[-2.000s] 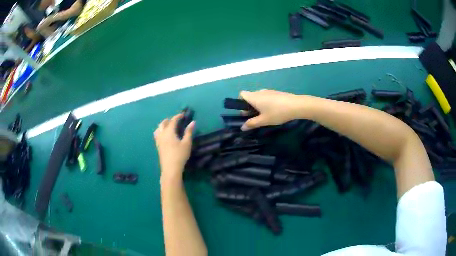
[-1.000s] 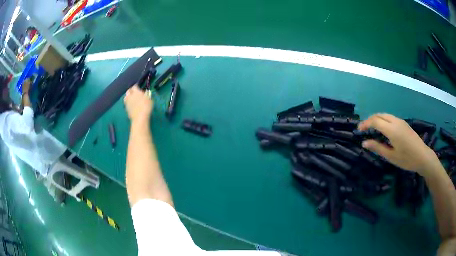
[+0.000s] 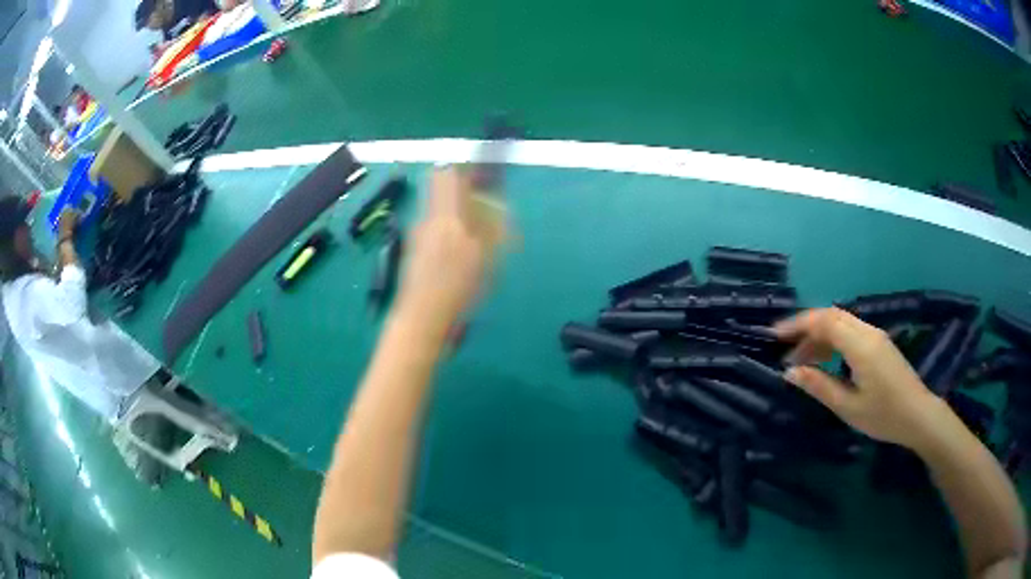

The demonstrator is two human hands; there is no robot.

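Note:
My left hand (image 3: pixel 450 243) is blurred, raised near the white line; a dark part with a yellow-green patch shows at its fingers, apparently a battery pack (image 3: pixel 493 158). My right hand (image 3: pixel 865 373) is at the pile of black housing halves (image 3: pixel 707 379), thumb and fingers apart; whether it holds a piece cannot be told. Left of my left hand lie an open battery pack with a yellow-green strip (image 3: pixel 301 260), another pack (image 3: pixel 378 208) and a narrow black piece (image 3: pixel 387 269). A small black part (image 3: pixel 256 336) lies farther left.
A long black strip (image 3: pixel 262 251) lies at left. Beyond it are a black cable heap (image 3: pixel 147 232), a blue bin (image 3: pixel 77 192) and a person in white (image 3: pixel 74 328) by a stool (image 3: pixel 170 418). A white line (image 3: pixel 678 163) crosses the green surface. More black pieces lie far right.
My left hand has moved from the packs by the strip to the right, with a dark part at its fingers. My right hand has shifted slightly left over the pile.

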